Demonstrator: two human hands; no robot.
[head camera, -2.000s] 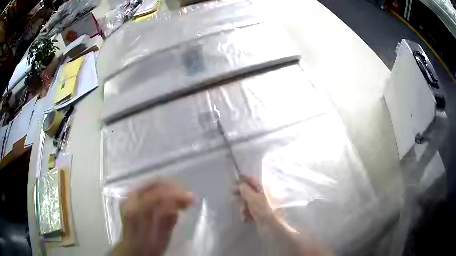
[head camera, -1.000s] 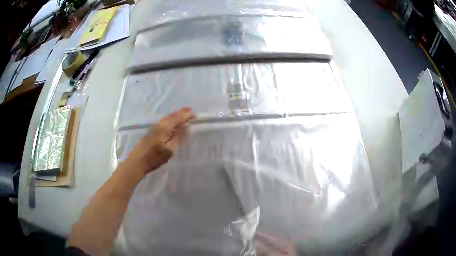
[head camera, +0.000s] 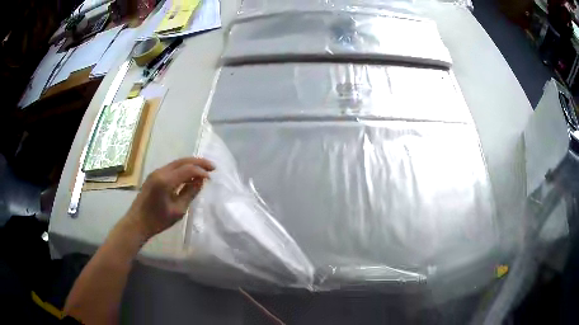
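A stack of shiny grey-white plastic bags (head camera: 406, 184) lies in front of me. A white, wrinkled flap of the top plastic bag (head camera: 244, 222) is bunched along the stack's left side, down to the front edge. My left hand (head camera: 174, 193) is at the left edge of the stack, thumb and fingers pinched on this flap. My right hand is not in view. A thin reddish-brown stick (head camera: 261, 306) shows at the bottom edge of the picture, below the table edge; what holds it is out of the picture.
Left on the table are a steel ruler (head camera: 105, 117), a green-white patterned block (head camera: 115, 135) on brown card, a tape roll (head camera: 148, 49), pens (head camera: 159, 63), and papers with a yellow pad (head camera: 176, 16). A white upright box (head camera: 546, 136) stands at the right. A blurred person (head camera: 560, 32) is far right.
My left hand has moved from over the bags to their left edge. The loose film in front of me now lies bunched at the left. My right hand has left the picture.
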